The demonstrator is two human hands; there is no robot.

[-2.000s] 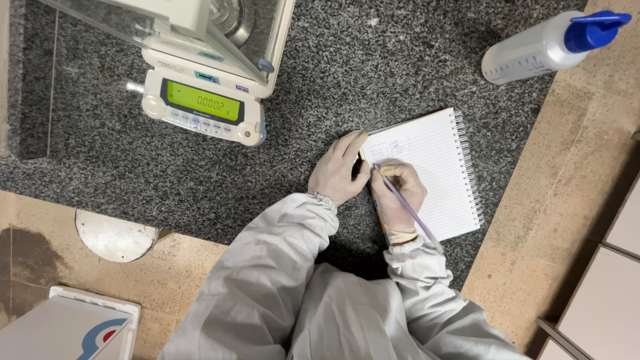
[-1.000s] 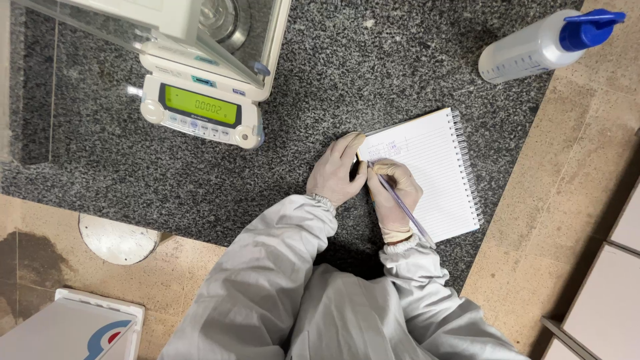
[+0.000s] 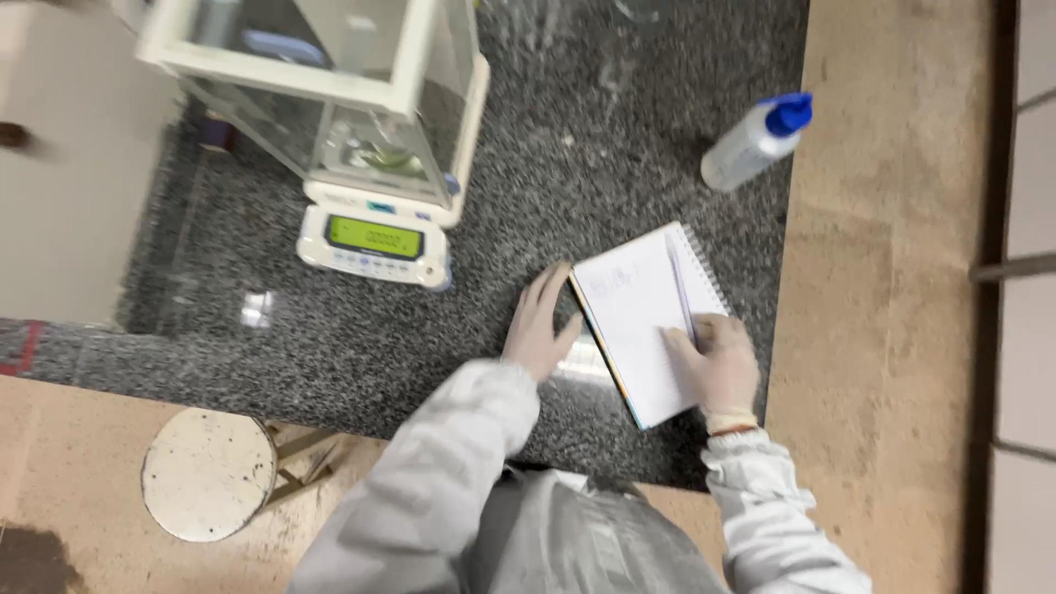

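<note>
A spiral notebook (image 3: pixel 639 330) with lined pages and some handwriting lies open on the granite counter. Across its page, near the wire spiral, lies a purple pen (image 3: pixel 681 280). My right hand (image 3: pixel 722 367), in a pale glove, rests on the notebook's lower right part with the pen's lower end at its fingers; whether they grip it is unclear. My left hand (image 3: pixel 540 326), also gloved, lies on the counter with fingertips at the notebook's upper left corner, thumb apart and nothing visible held.
An analytical balance (image 3: pixel 375 239) with glass draft shield and lit green display stands at upper left. A plastic wash bottle (image 3: pixel 747 153) with blue cap stands near the right counter edge. A round white stool (image 3: pixel 210 474) is below the counter.
The pen, held for writing before, now lies flat across the page. My right hand has moved to the notebook's lower right part. The view has shifted and takes in more of the counter.
</note>
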